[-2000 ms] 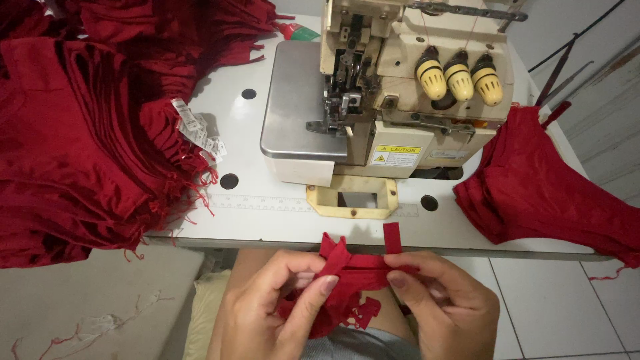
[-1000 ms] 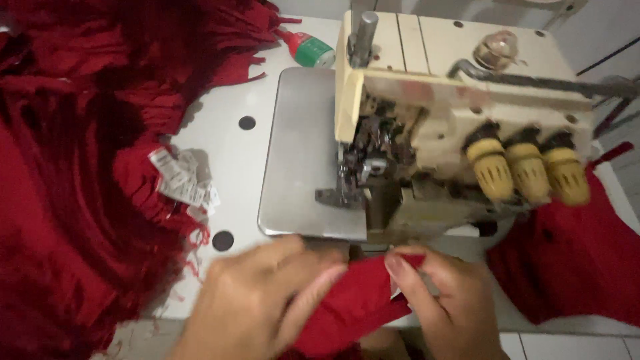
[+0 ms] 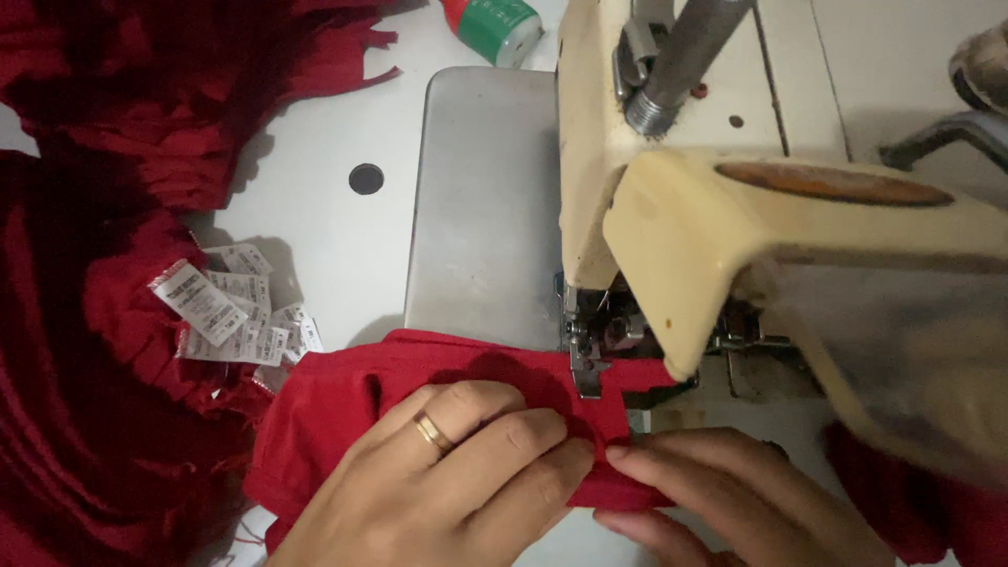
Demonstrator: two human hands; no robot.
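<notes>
A red fabric garment piece [image 3: 331,409] lies over the front of the metal work plate [image 3: 480,205], its edge beneath the presser foot [image 3: 585,378] of a cream overlock sewing machine [image 3: 669,236]. My left hand [image 3: 457,472], with a gold ring, rests on the fabric with its fingers bent, pressing it and pinching it near the front edge. To the right of it, my right hand [image 3: 724,496] has the fabric's front right edge between thumb and fingers, just before the presser foot. The fingertips of both hands are close together. The undersides of both hands are hidden.
Piled red garments [image 3: 102,315] cover the left side, with white printed care labels [image 3: 228,307] at their edge. A red and green bottle [image 3: 496,27] lies behind the metal plate. More red fabric [image 3: 906,496] is at the lower right, partly behind a blurred clear guard.
Both hands have brought the red piece onto the machine, and its edge is now under the presser foot. The view has moved closer to the machine.
</notes>
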